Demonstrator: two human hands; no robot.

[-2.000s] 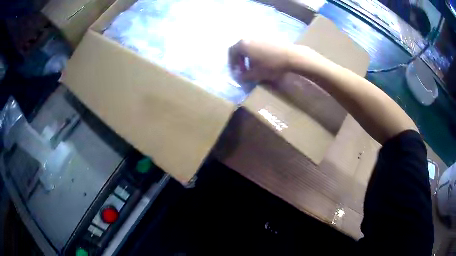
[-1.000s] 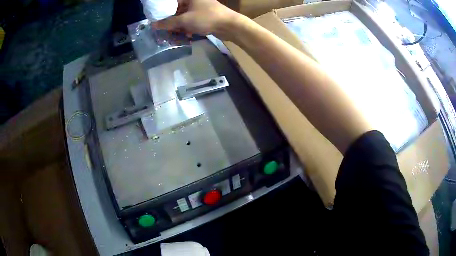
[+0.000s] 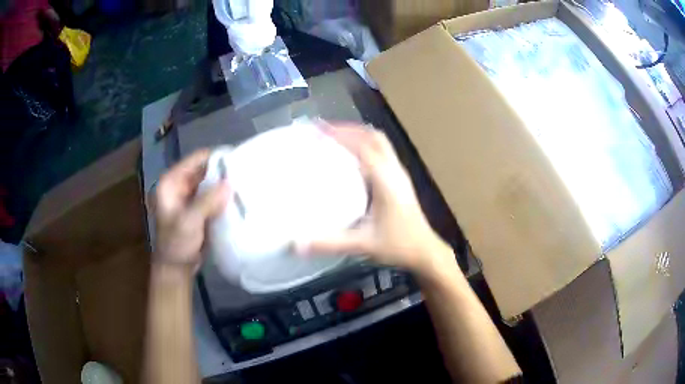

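A white round plastic housing (image 3: 289,199), blurred by motion, is held between both hands above the machine's grey metal base plate (image 3: 225,124). My left hand (image 3: 184,214) grips its left edge, near a dark slot. My right hand (image 3: 383,202) grips its right side, with the thumb across its lower front. The housing hides the clamp bars and most of the plate. The silver metal fixture (image 3: 263,75) shows behind it, under the white-wrapped welding head (image 3: 251,30). Whether a small part is in my fingers cannot be seen.
The red button (image 3: 349,301) and one green button (image 3: 252,330) show on the front panel. An open carton of shiny film-covered pieces (image 3: 571,127) stands right of the machine. Another open brown carton (image 3: 113,247) stands left, with a white rounded piece (image 3: 98,373) at its bottom.
My right hand has come back from the welding head to the front. My left hand has come into view, and the white housing is now held up between both hands.
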